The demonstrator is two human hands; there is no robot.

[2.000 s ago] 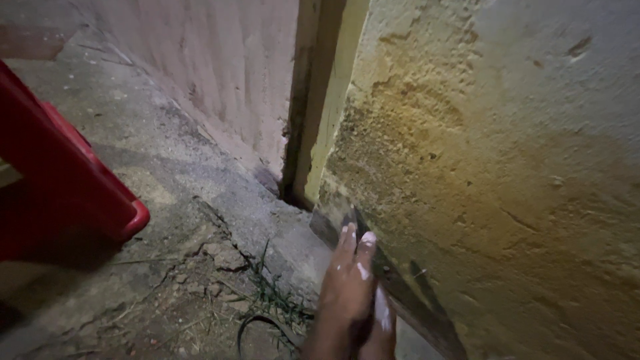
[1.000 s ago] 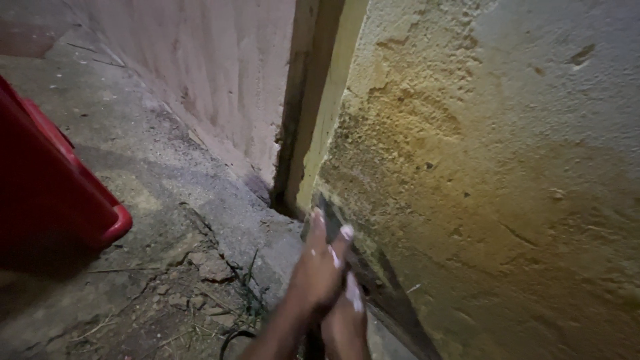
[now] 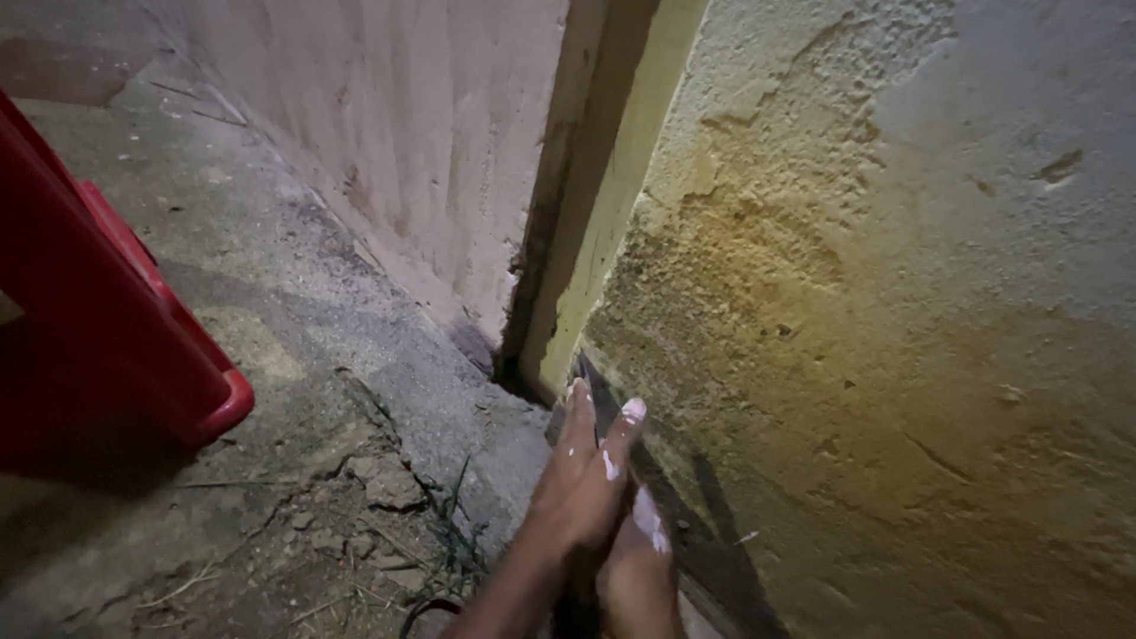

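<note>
My left hand (image 3: 581,484) lies against my right hand (image 3: 643,559) at the lower middle of the view. Both point toward the bottom corner of a rough, stained plaster wall (image 3: 834,311). White, paint-like smears mark the fingers of both. Two fingers of the left hand are spread apart, their tips close to the wall's base. The palms face each other and are mostly hidden, so whether something is held between them cannot be told. Dark shadow falls on the wall base beside the fingers.
A red plastic object (image 3: 133,337), perhaps a chair or stool, stands at the left. Behind the hands, a dark gap separates a pinkish wall or panel (image 3: 417,151) from a yellow edge (image 3: 621,186). Cracked concrete (image 3: 293,328), rubble and grass (image 3: 457,532) lie at the lower left.
The hands stay together near the wall's corner. Two fingers of the left hand, close together two seconds ago, are now spread apart.
</note>
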